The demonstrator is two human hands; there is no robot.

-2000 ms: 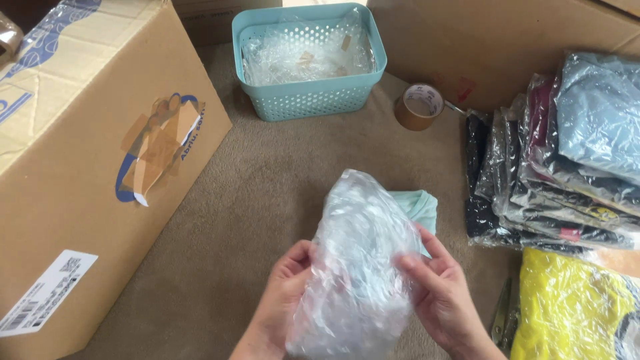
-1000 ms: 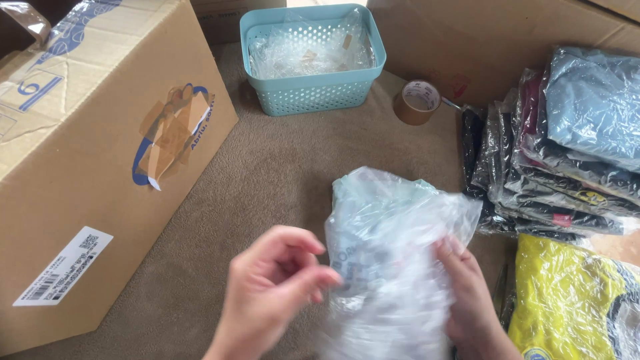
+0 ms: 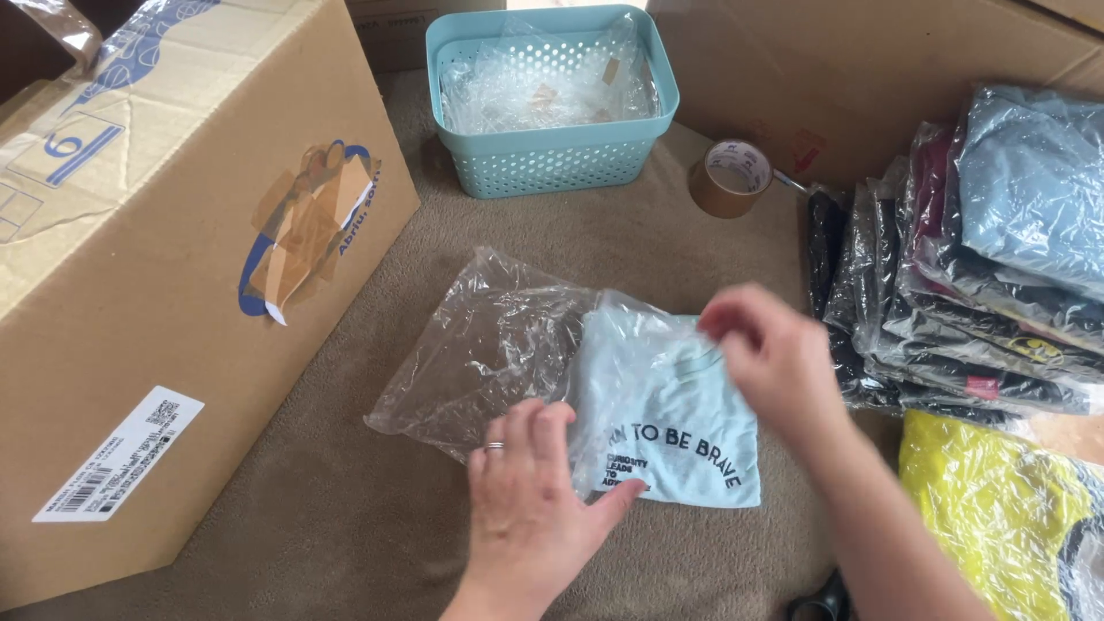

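A folded light blue T-shirt [image 3: 690, 431] with dark lettering lies on the brown cloth surface. A clear plastic bag [image 3: 492, 345] is spread to its left, and its opening covers the shirt's left part. My left hand [image 3: 539, 496] rests flat on the bag's edge and the shirt, fingers apart, with a ring on one finger. My right hand [image 3: 772, 354] is at the shirt's upper right corner, blurred, fingers bent; whether it pinches the plastic or cloth cannot be made out.
A cardboard box [image 3: 216, 362] stands left. Behind are a light blue basket [image 3: 552, 155] of clear plastic bags and a brown tape roll [image 3: 731, 178]. At right lie a stack of bagged garments [image 3: 975, 285] and a bagged yellow garment [image 3: 983, 509]. A black handle [image 3: 824, 599] shows at the bottom.
The plastic bag, held up crumpled in both hands before, is now laid out flat to the left, partly over the shirt. More of the shirt and its lettering shows.
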